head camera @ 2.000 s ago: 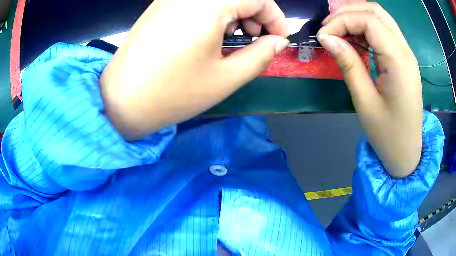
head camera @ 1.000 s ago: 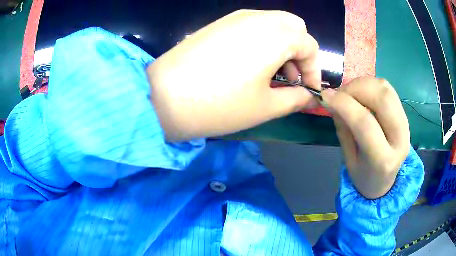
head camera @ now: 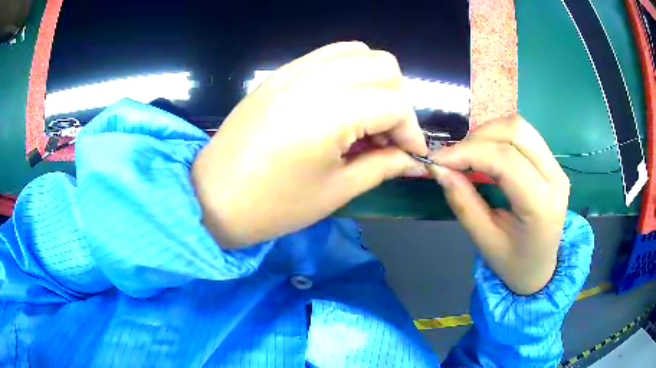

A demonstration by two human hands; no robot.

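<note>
A glossy black laptop screen (head camera: 237, 43) lies in a red foam tray (head camera: 493, 57) on the green bench. My left hand (head camera: 309, 136) is over its lower edge, thumb and forefinger pinching a small dark piece (head camera: 426, 160). My right hand (head camera: 511, 194) meets it there, its fingertips closed on the other end of the same piece. The piece is thin; whether it is a cable end or tape I cannot tell. My left hand hides much of the screen's lower edge. Thin wires (head camera: 63, 126) show at the screen's lower left corner.
A long black strip with white edges (head camera: 608, 72) lies on the green bench (head camera: 557, 108) at the right. A thin wire (head camera: 593, 154) crosses towards it. Another red foam edge (head camera: 645, 108) and a blue perforated crate (head camera: 639, 262) are at the far right.
Since two seconds ago both hands have moved down from the screen's right hinge area and come together. Over the last second both shifted slightly left, still pinching the dark piece. More of the screen shows.
</note>
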